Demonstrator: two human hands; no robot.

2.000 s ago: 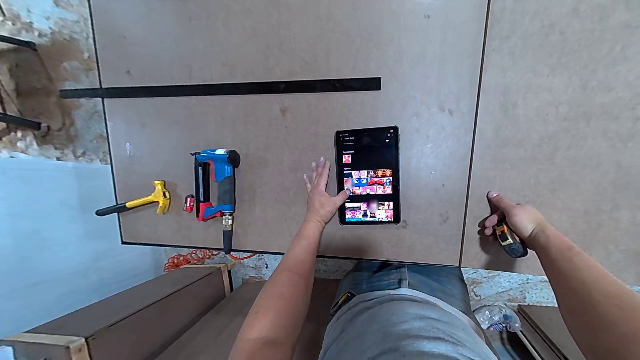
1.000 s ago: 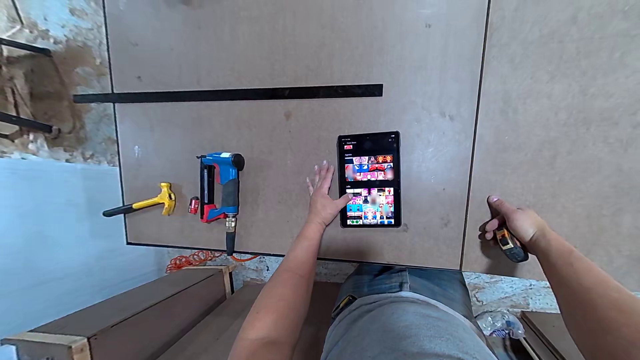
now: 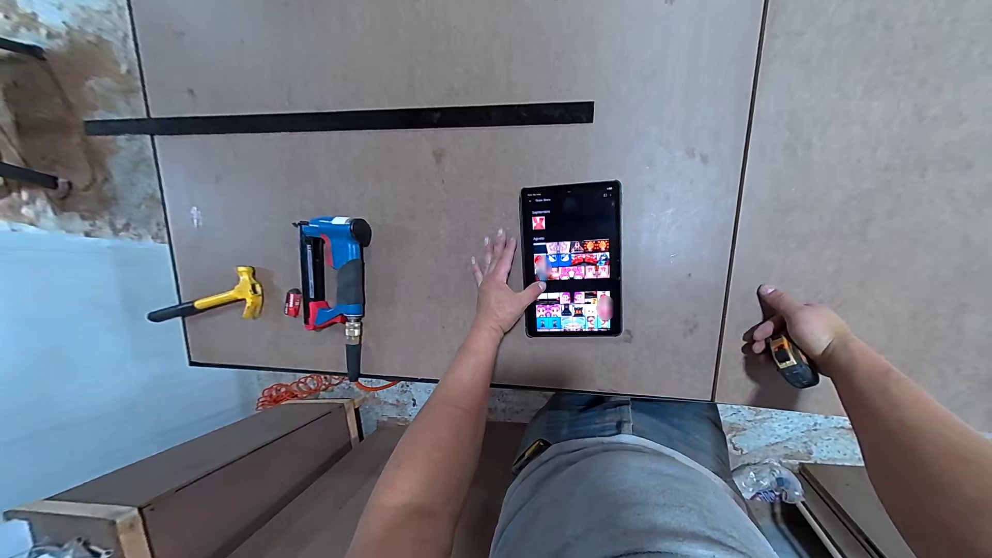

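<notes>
A tablet (image 3: pixel 572 260) with a lit screen of small pictures lies on the brown board tabletop. My left hand (image 3: pixel 502 287) rests beside its left edge, fingers spread, the thumb touching the screen. My right hand (image 3: pixel 798 329) is over the right-hand board, its fingers around a yellow and black tape measure (image 3: pixel 792 363). Left of the tablet lies a blue and red pneumatic nailer or stapler (image 3: pixel 335 271) with a hose fitting at its lower end. Next to it are a small red object (image 3: pixel 293 303) and a yellow claw hammer (image 3: pixel 225 298) with a black grip.
A long black strip (image 3: pixel 349 120) lies across the board beyond the tools, sticking out past its left edge. A dark seam (image 3: pixel 742 194) divides the two boards. Below the near edge are an orange coiled hose (image 3: pixel 298 390), a brown box-like panel piece (image 3: pixel 248 473) and clear plastic (image 3: pixel 767 480).
The pictures on the tablet's screen have shifted, with the thumb on the screen's left side. Both hands stay in about the same places, the tape measure still in the right one.
</notes>
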